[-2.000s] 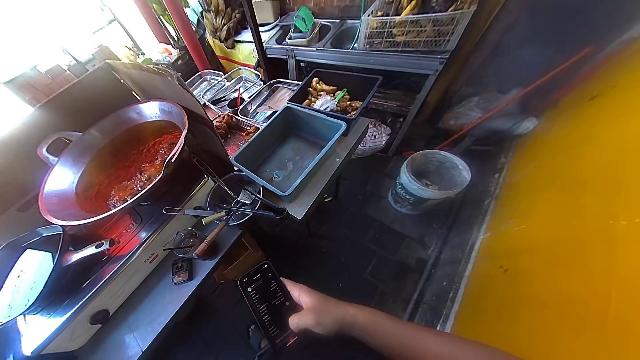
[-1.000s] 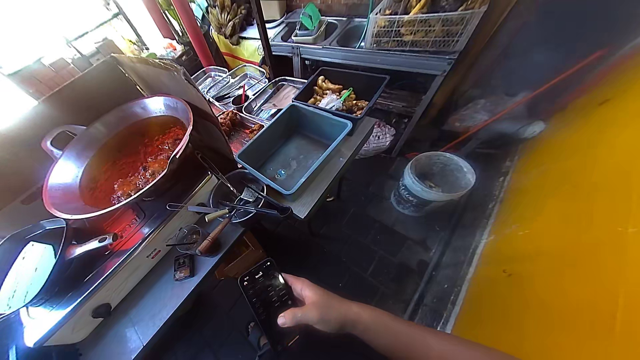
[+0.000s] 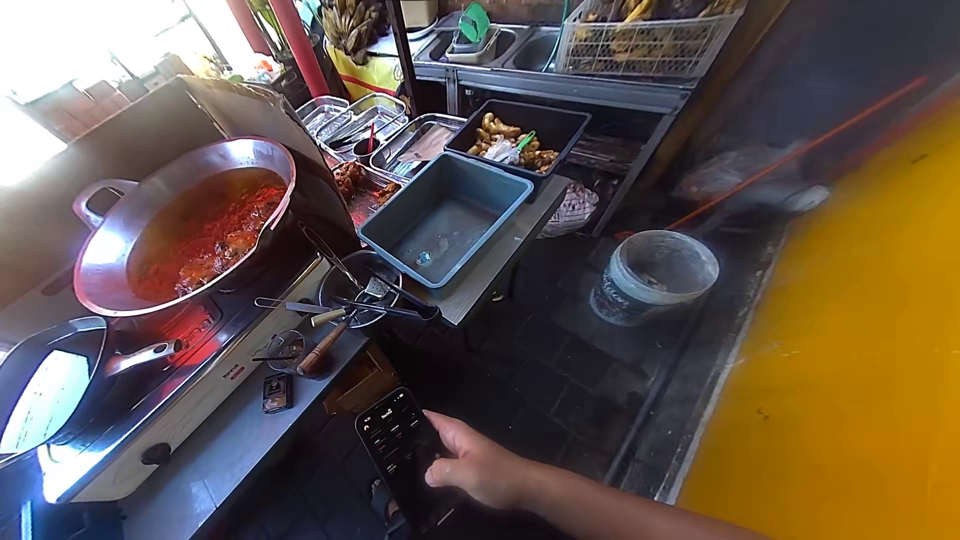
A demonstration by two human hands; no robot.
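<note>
My right hand point(image 3: 480, 461) comes in from the lower right and is closed around a smartphone point(image 3: 401, 465), its thumb over the lit dark screen. My left hand is out of view. To the phone's upper left, a large metal wok point(image 3: 112, 255) with food frying in reddish oil stands on a gas stove point(image 3: 217, 375). A frying pan point(image 3: 97, 352) is beside it at the left edge. Above the phone, a metal bowl point(image 3: 324, 289) holds tongs and other utensils, near a wooden-handled tool point(image 3: 322, 349) and a glass cup point(image 3: 286, 349).
A grey plastic tub point(image 3: 450, 217) rests on a small table point(image 3: 517, 240), beside a black tub point(image 3: 574, 135) of ginger-like pieces and several metal trays point(image 3: 364, 124). A dirty bucket point(image 3: 626, 277) stands on the dark floor. Behind are a sink point(image 3: 532, 49) and a plastic crate point(image 3: 645, 45).
</note>
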